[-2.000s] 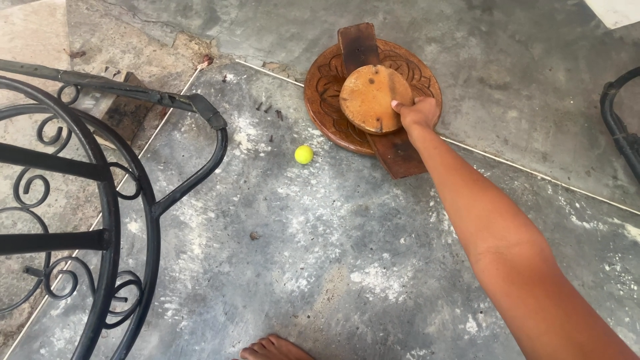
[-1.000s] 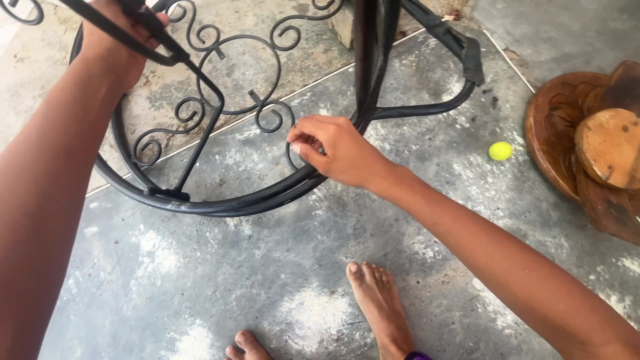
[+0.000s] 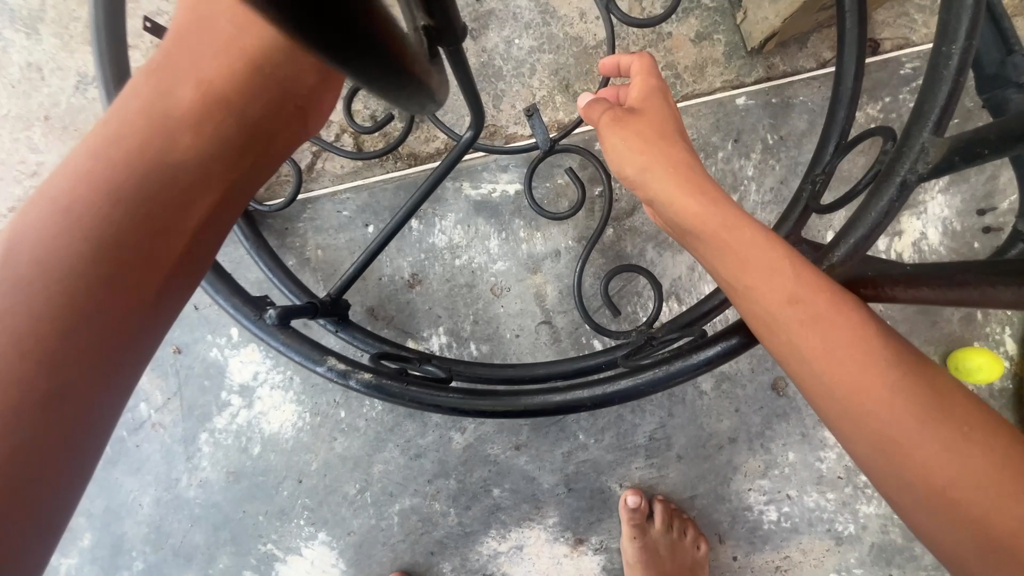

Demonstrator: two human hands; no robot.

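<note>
A round black metal frame (image 3: 520,404) with scrollwork inside, seemingly furniture, fills the middle of the head view. My right hand (image 3: 640,120) is at its thin inner ring, fingers curled and thumb tip close to the rod; whether they pinch it cannot be made out. Just below and left of that hand is a black metal scroll (image 3: 588,240). My left forearm runs up to the top edge, where the heel of my left hand (image 3: 308,88) meets a blurred dark bar (image 3: 376,56); its fingers are hidden. A bent black rod (image 3: 408,208) joins the frame's lower left rim.
A yellow-green ball (image 3: 975,365) lies on the grey concrete floor (image 3: 480,488) at the right. Thick black tubes (image 3: 952,280) extend to the right edge. A bare foot (image 3: 662,536) stands below the frame. A block (image 3: 788,24) is at the top right.
Two seconds ago my right hand was on a round wooden piece atop a carved wooden disc; now it is at the metal frame. The view has shifted and come closer to the frame.
</note>
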